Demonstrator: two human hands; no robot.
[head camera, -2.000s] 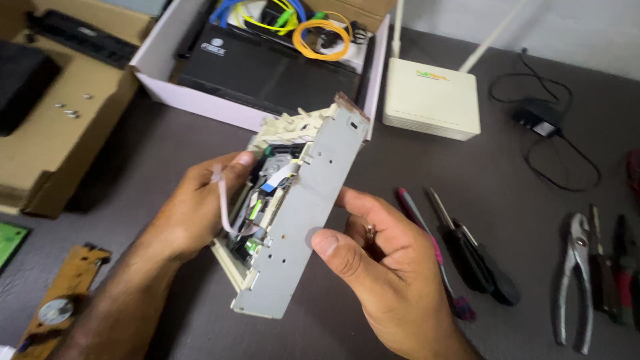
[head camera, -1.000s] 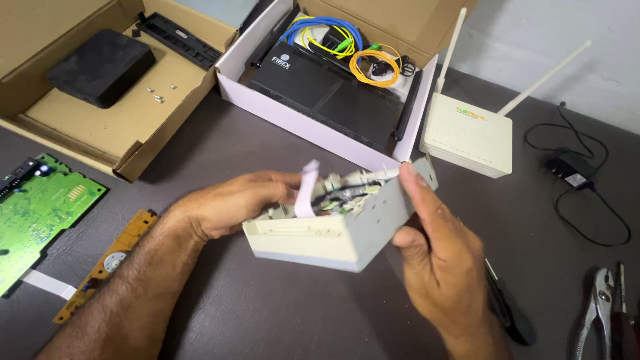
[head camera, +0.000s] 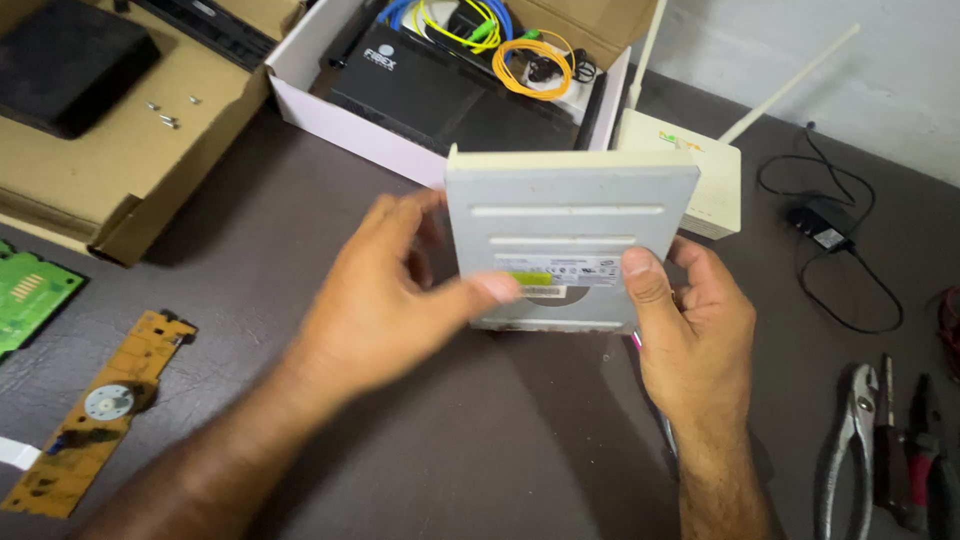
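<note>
An optical disc drive with a grey metal cover and a cream front edge is held up over the dark table, its labelled face toward me. My right hand grips its right side, thumb on the cover and fingers behind. My left hand is at its left side, the thumb over the label's left end and the fingers partly hidden behind the edge; it is blurred, so how firmly it holds is unclear. The drive's inner side is hidden from view.
Behind are an open box with a black device and coiled cables, and a white router. A black adapter, pliers and a screwdriver lie right. At left are a cardboard tray, a green circuit board and a brown board.
The drive has been turned over: its inner parts showed before, and its labelled metal cover faces me now. Both hands have shifted their hold around it.
</note>
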